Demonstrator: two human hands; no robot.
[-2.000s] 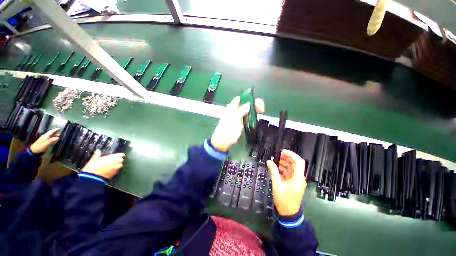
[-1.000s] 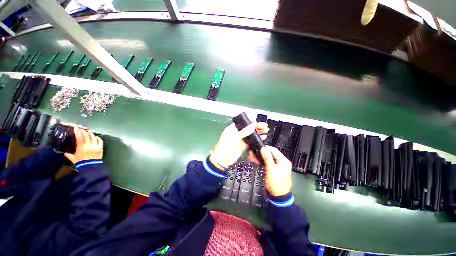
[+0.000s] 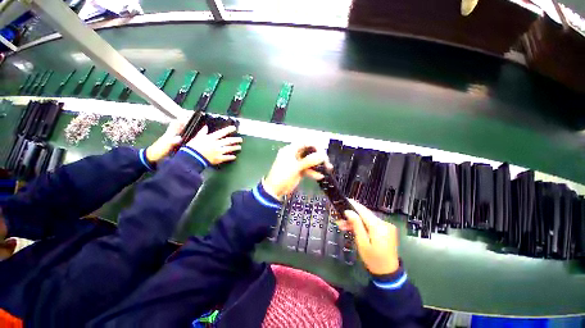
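Note:
My left hand [image 3: 292,170] and my right hand [image 3: 373,237] hold one black remote control [image 3: 333,191] between them, tilted, its upper end in my left fingers and its lower end in my right. Its visible long face shows small marks, too blurred to read as buttons. Just below it, several remote controls [image 3: 296,221] lie side by side with their buttons up. A long row of black case pieces [image 3: 449,198] lies to the right. Circuit boards [image 3: 283,99] on black pieces stand spaced along the far side of the green bench.
At left, a neighbouring worker's hands [image 3: 215,145] hold a bunch of black pieces [image 3: 192,128] by the white strip [image 3: 256,128]. Small metal parts [image 3: 122,130] lie in heaps. A pale post [image 3: 109,57] slants across upper left. A blue bin [image 3: 513,321] shows at the lower right edge.
Two seconds ago my left hand held a green board piece and my right was near a black piece; now both hold one black remote. The neighbour's hands moved right with black pieces.

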